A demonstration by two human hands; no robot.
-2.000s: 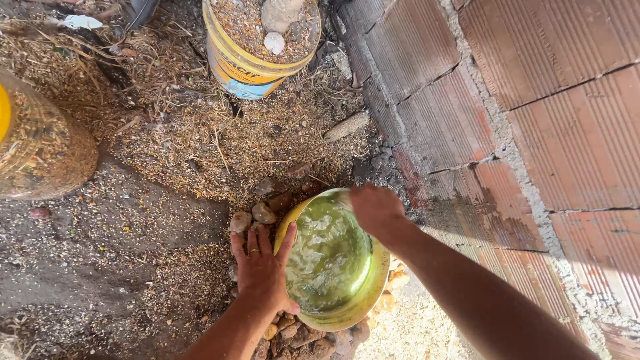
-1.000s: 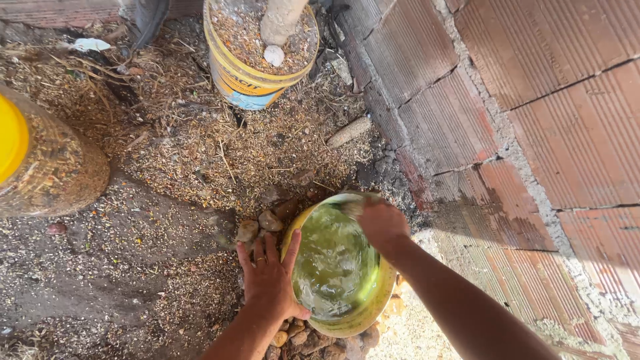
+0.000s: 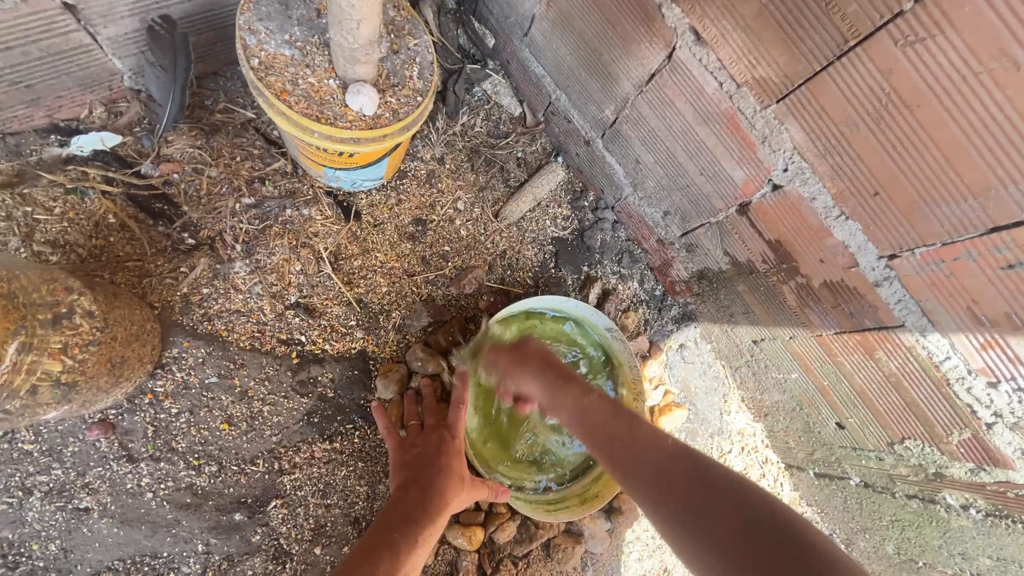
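Observation:
A round, pale yellow plastic basin (image 3: 588,500) holds rippling greenish water (image 3: 532,444) and sits among stones. My left hand (image 3: 428,456) lies spread against its left side, fingers apart and thumb at the lower rim; a ring is on one finger. My right hand (image 3: 524,376) is over the left part of the basin, its fingers curled around a blurred, pale thing, perhaps a brush or scrubber (image 3: 478,348), near the left rim. The blur hides what exactly it is. My right forearm crosses over the basin's right rim.
Stones (image 3: 528,536) ring the basin. A hollow-brick wall (image 3: 840,272) rises at the right. A yellow bucket (image 3: 344,136) holding a post and seed stands at the top. A clear container (image 3: 72,344) of seed is at the left. Seed husks and a short stick (image 3: 532,192) lie on the ground.
My right hand has moved from the basin's upper right rim to its left side, near my left fingers. My left hand stays against the basin's left side.

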